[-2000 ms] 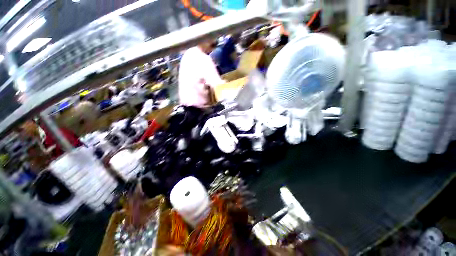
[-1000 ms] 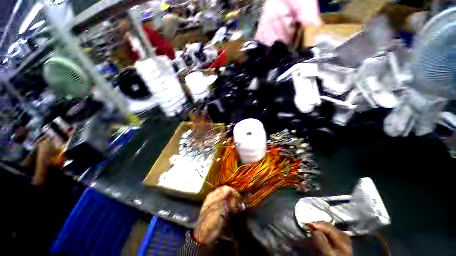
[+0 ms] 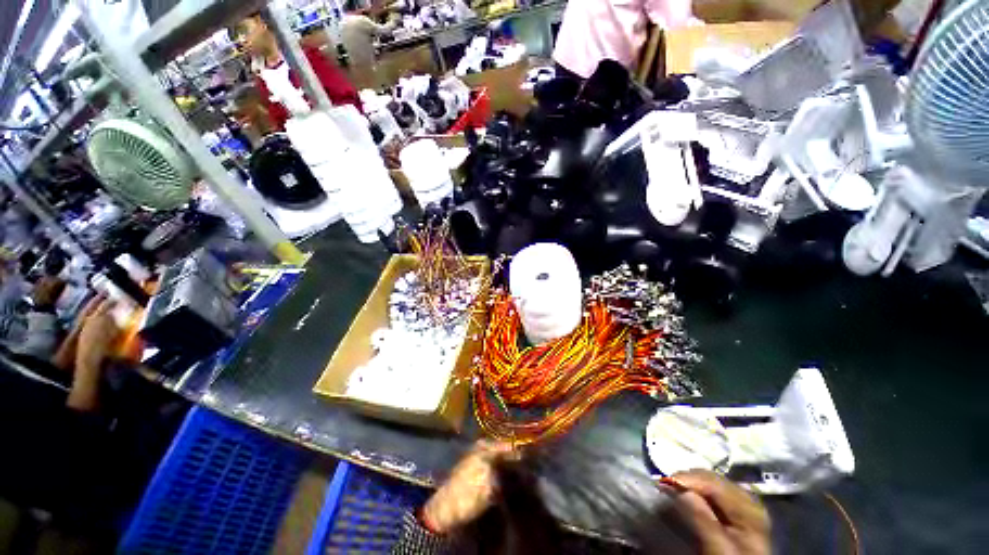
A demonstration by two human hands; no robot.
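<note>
My left hand (image 3: pixel 472 490) is blurred at the bench's front edge, below the orange-red wire leads (image 3: pixel 553 374); I cannot tell if it holds anything. My right hand (image 3: pixel 724 514) is at the bottom, with its fingers at the near edge of the round end of a white bracket housing (image 3: pixel 803 417). The housing lies on the dark green mat, and a thin wire runs down at its right. Whether my right fingers grip it is unclear. A stack of white round covers (image 3: pixel 544 291) stands among the leads. Silvery-grey terminals (image 3: pixel 662 331) lie at their right end.
A shallow carton (image 3: pixel 358 347) of small white wired parts stands left of the leads. Black cups (image 3: pixel 564 163) and white brackets (image 3: pixel 672 179) are heaped behind. A fan (image 3: pixel 954 98) stands at right. Blue crates (image 3: pixel 217 482) sit below the bench. Other people work beyond and at left.
Since one second ago, my left hand has moved slightly right and down. My right hand stays near the housing. From the first frame, the view has swung left and down and both hands have appeared.
</note>
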